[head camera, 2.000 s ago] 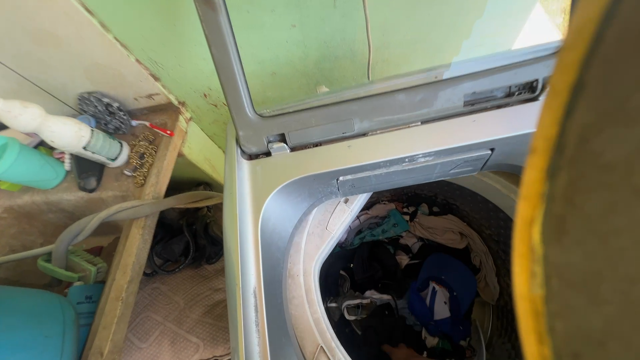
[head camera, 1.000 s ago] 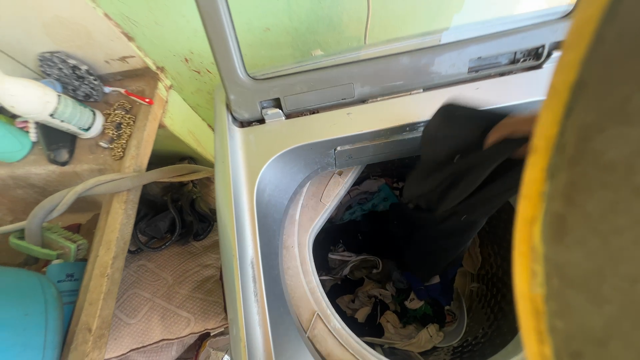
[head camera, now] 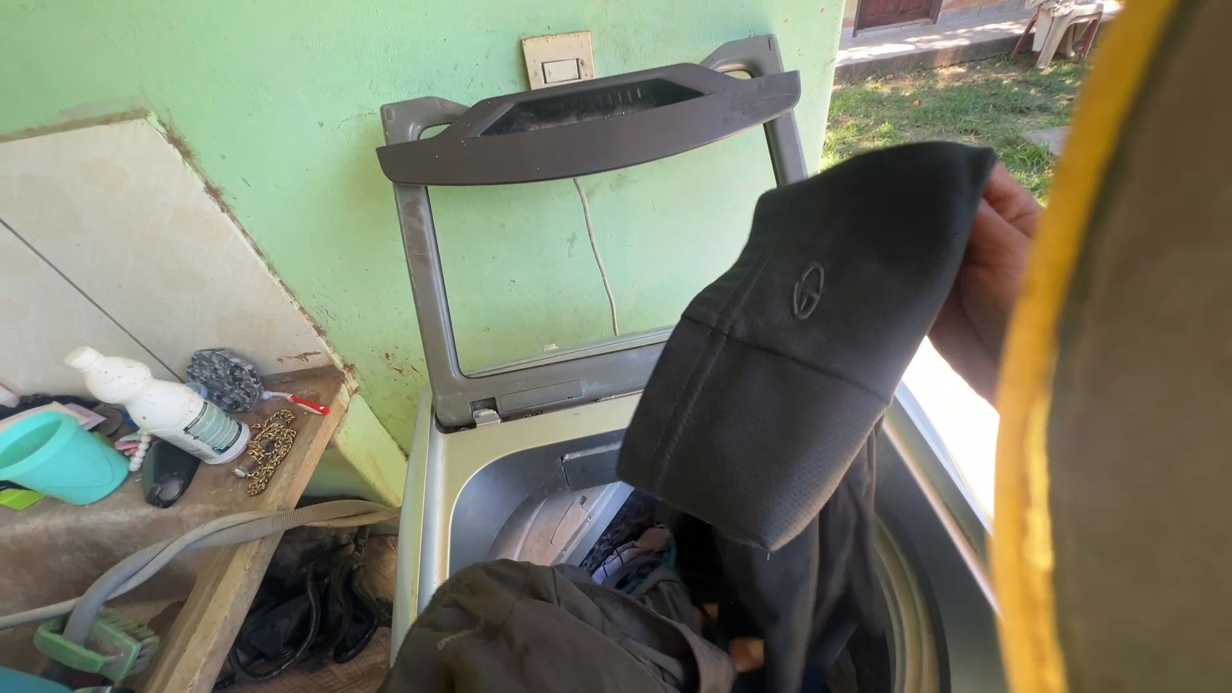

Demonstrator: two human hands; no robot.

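My right hand (head camera: 996, 274) grips the upper edge of a black garment (head camera: 780, 356) with a small oval emblem. The garment hangs over the open tub of a top-loading washing machine (head camera: 416, 539), and its lower part drops into the tub. Low in the view, parts of my left hand (head camera: 744, 654) show beside the hanging black cloth; most of that hand is hidden, so its hold is unclear. Dark fabric (head camera: 549, 626) bulges at the bottom centre, just left of those fingers. Behind it, mixed clothes (head camera: 635, 553) lie in the tub.
The washer's raised lid (head camera: 587, 144) stands by the green wall. At left, a ledge (head camera: 313, 399) holds a white bottle (head camera: 159, 399), a turquoise cup (head camera: 63, 457) and a chain (head camera: 269, 450). A grey hose (head camera: 231, 525) crosses below. A blurred yellow-edged object (head camera: 1136, 385) blocks the right side.
The black garment has come up out of the tub in my right hand and now spreads in front of the lid. Dark fabric has appeared at the bottom centre. The view has tilted up.
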